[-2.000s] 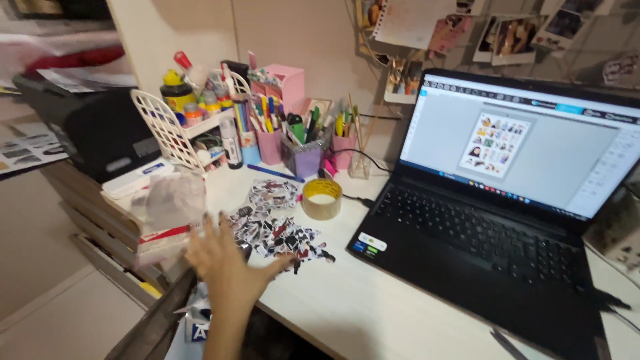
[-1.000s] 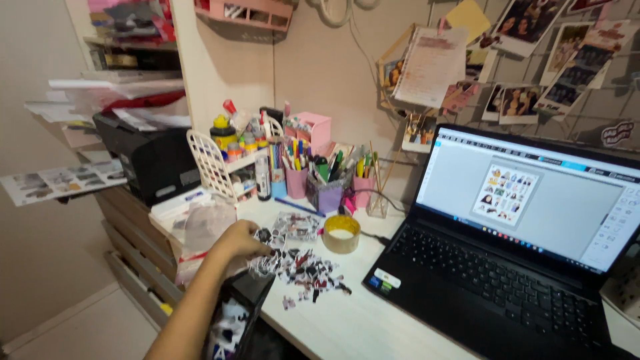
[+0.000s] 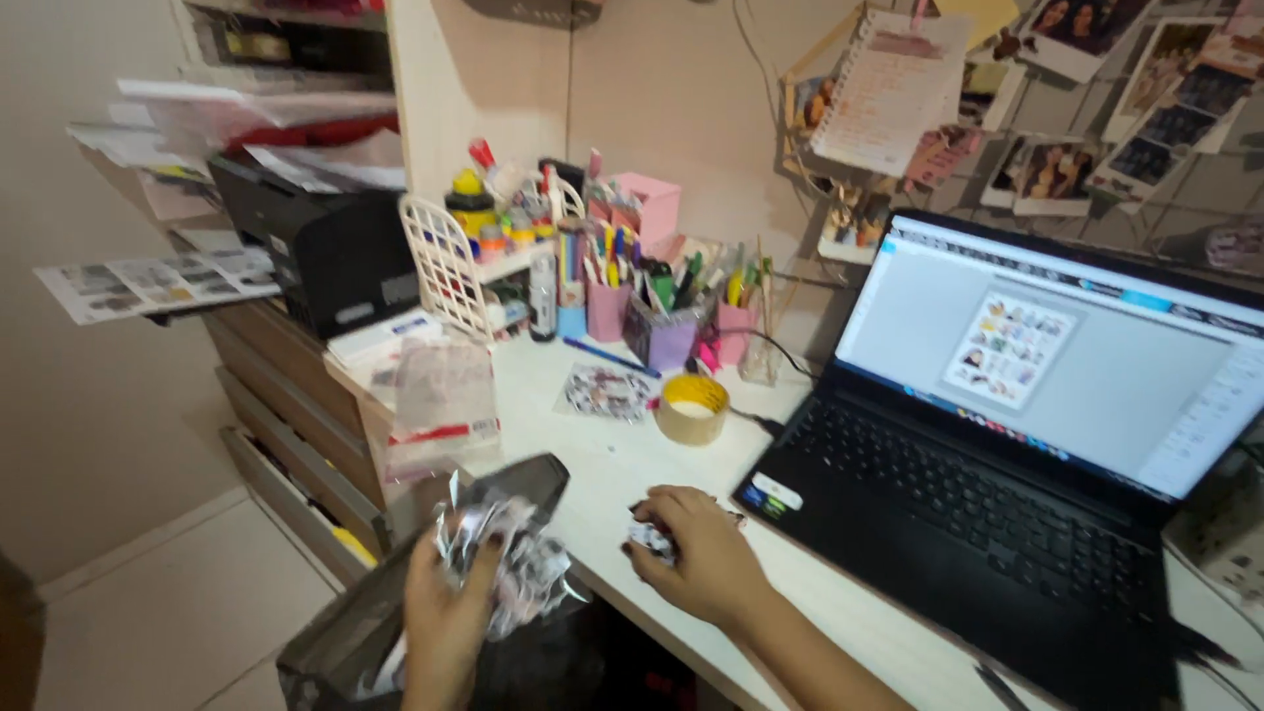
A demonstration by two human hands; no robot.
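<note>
A clump of small cut-out paper pieces (image 3: 523, 568) is in my left hand (image 3: 459, 583), just off the desk's front edge and above a dark plastic bag (image 3: 346, 632). My right hand (image 3: 696, 553) rests on the white desk near the laptop's corner, fingers curled around a small bunch of similar pieces (image 3: 652, 541). A clear packet of cut-outs (image 3: 606, 393) lies farther back, beside a roll of packing tape (image 3: 692, 409). Left of these are clear plastic sleeves (image 3: 444, 395) at the desk's edge.
An open laptop (image 3: 948, 513) takes up the right side. Pen cups (image 3: 667, 336), a blue pen (image 3: 612, 356) and a white lattice rack (image 3: 449, 267) stand or lie at the back. A black printer (image 3: 326, 247) sits at left above partly open drawers (image 3: 296, 494).
The pile of cut-outs spread on the desk has been gathered into my hands. My right hand has come into view, and my left hand has moved to the desk's front edge.
</note>
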